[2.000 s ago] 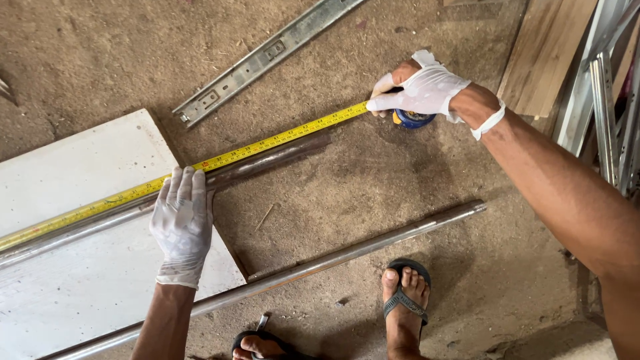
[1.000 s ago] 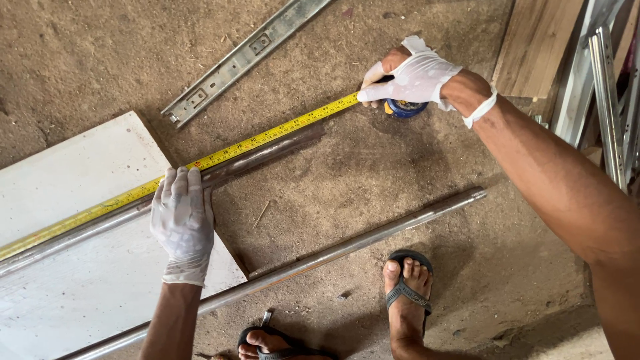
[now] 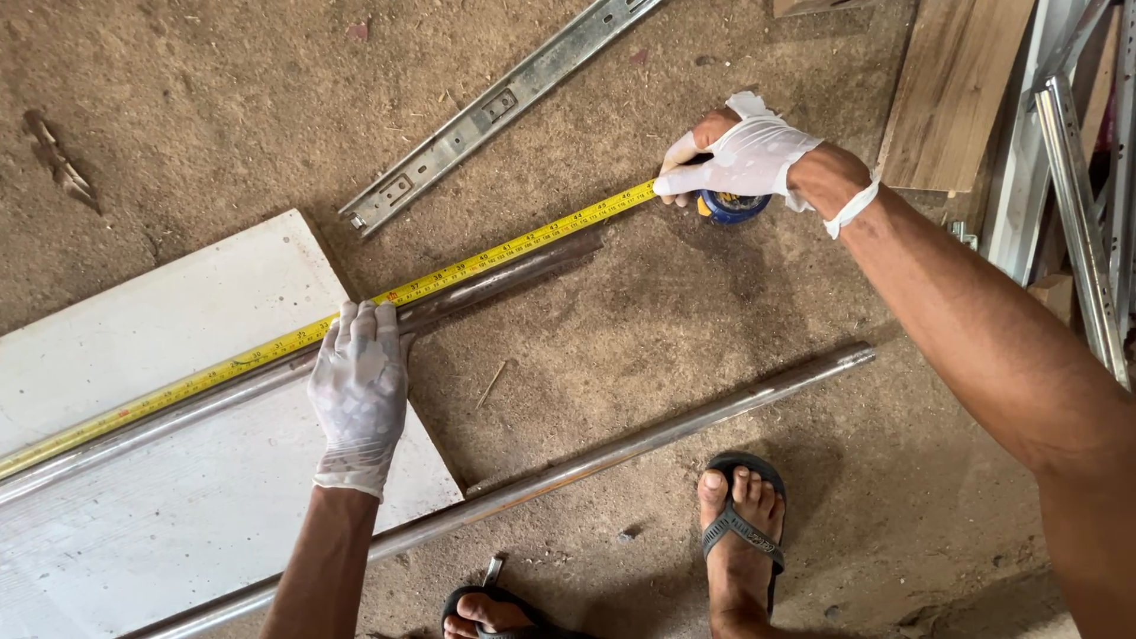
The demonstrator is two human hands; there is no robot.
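In a thin white glove, my left hand [image 3: 359, 390] grips a steel pipe [image 3: 501, 280] and the yellow tape measure blade [image 3: 532, 240] lying along it, near the edge of a white board [image 3: 177, 302]. My right hand [image 3: 745, 160], its white glove torn around the thumb, holds the blue tape measure case [image 3: 735, 206] with thumb and fingers at the blade, beyond the pipe's right end. A second steel pipe [image 3: 639, 439] lies lower down, nearly parallel and apart from the first. The far left ends of blade and pipe are outside the view.
A metal drawer slide [image 3: 497, 106] lies on the dirty concrete floor above the tape. At the right are a wood-grain board [image 3: 954, 89] and several metal rails [image 3: 1078, 222]. My sandalled feet [image 3: 745, 524] stand below the second pipe. A dry leaf [image 3: 62, 164] lies upper left.
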